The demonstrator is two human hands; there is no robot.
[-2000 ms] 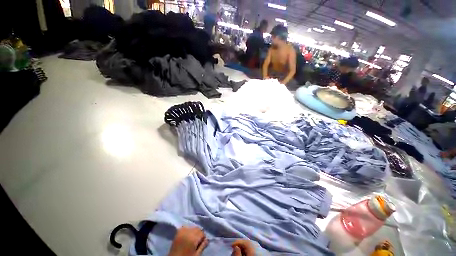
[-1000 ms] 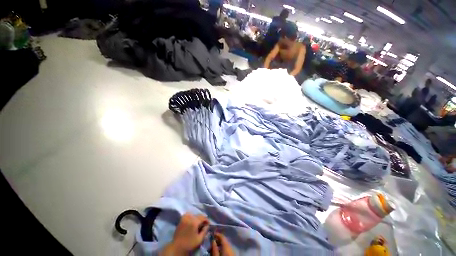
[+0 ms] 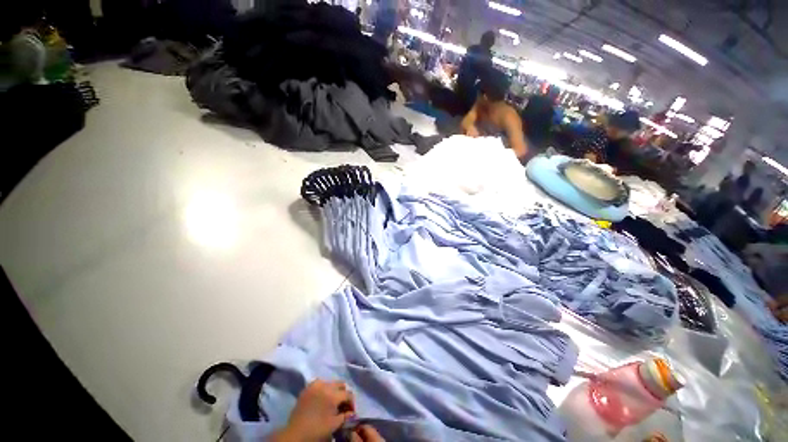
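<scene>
A light-blue garment (image 3: 415, 354) lies spread on the glossy white table, its collar end at the left on a black hanger (image 3: 223, 371) whose hook points left. My left hand (image 3: 318, 412) grips the front of the garment near the collar, fingertips pinched. My right hand (image 3: 366, 433), cut off by the bottom edge, pinches the fabric close beside the left fingertips. What lies between the fingertips is too small to tell. The lower edge of the garment runs out of the picture.
Hung blue garments (image 3: 350, 229) with bunched black hooks lie behind, beside a crumpled blue heap (image 3: 596, 272). A pink bottle (image 3: 622, 395) lies at right. Farther back are a white heap (image 3: 471, 164), a dark heap (image 3: 302, 86), a round light-blue object (image 3: 577, 186) and a person (image 3: 497, 116).
My right hand has come left from apart to beside my left hand at the garment's front. Both hands have since shifted slightly lower. The orange thing near the bottle has mostly left the view.
</scene>
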